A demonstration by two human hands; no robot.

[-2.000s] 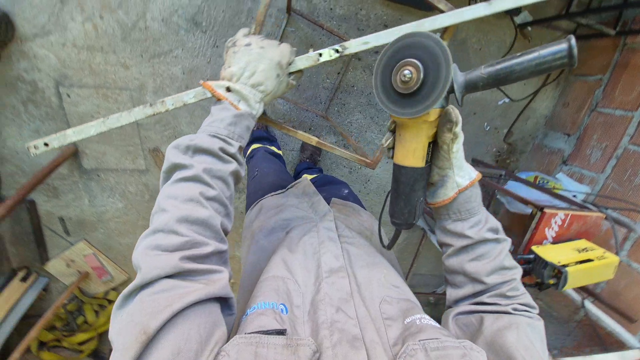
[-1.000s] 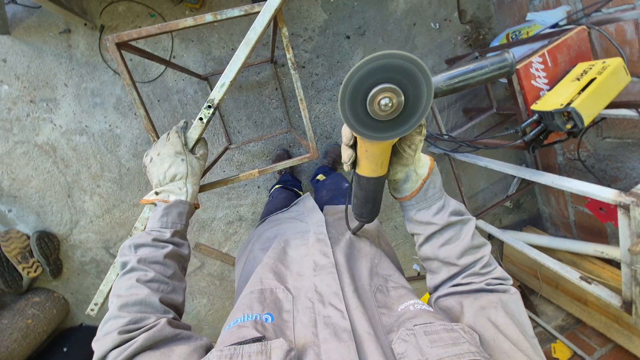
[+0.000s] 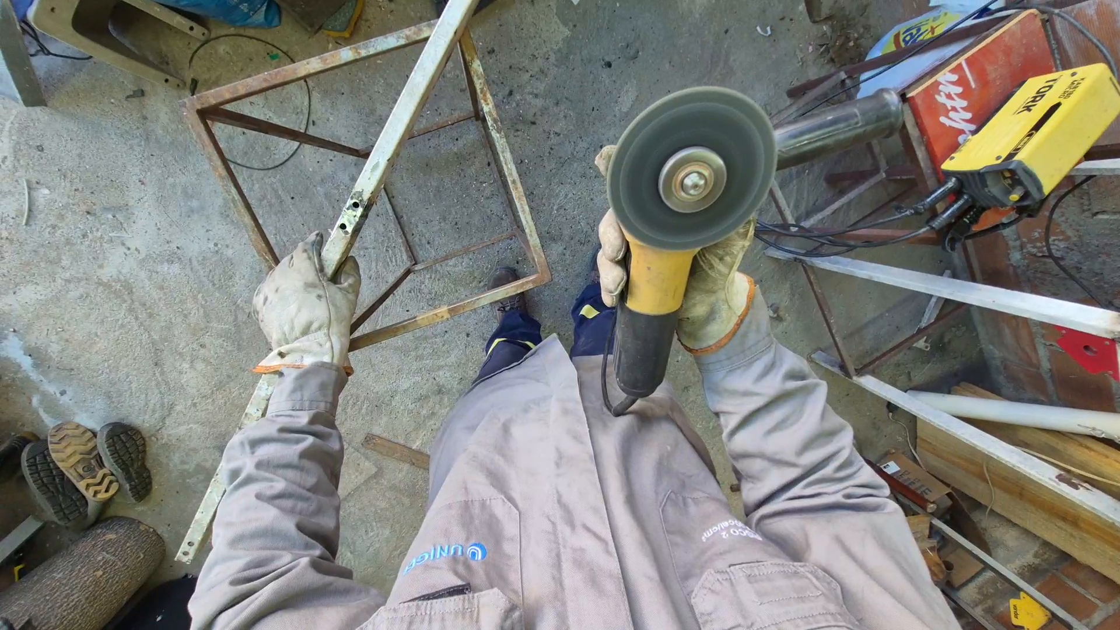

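My left hand [image 3: 308, 302], in a pale work glove, is closed around a long metal bar [image 3: 398, 131] with flaking whitish paint and small holes just above the fist. The bar slants from the top middle to the lower left, crossing over a rusty metal frame [image 3: 512, 171] on the floor. My gloved right hand [image 3: 722, 280] grips a yellow and black angle grinder [image 3: 656, 284] by its body. The grinder's disc [image 3: 639, 166] faces up toward the camera, its side handle [image 3: 840, 127] pointing right. Whether the disc spins cannot be told.
A yellow welding machine [image 3: 1032, 131] with cables sits at the upper right by a red panel [image 3: 980, 87]. Whitish metal bars [image 3: 989, 293] and wooden beams [image 3: 1024, 490] are on the right. Shoes [image 3: 83, 459] and a log [image 3: 83, 573] lie lower left. A thin cable [image 3: 306, 114] loops near the frame.
The view has shifted since two seconds ago. The bar, closer to level then, now slants steeply in my left hand. My right hand still holds the grinder.
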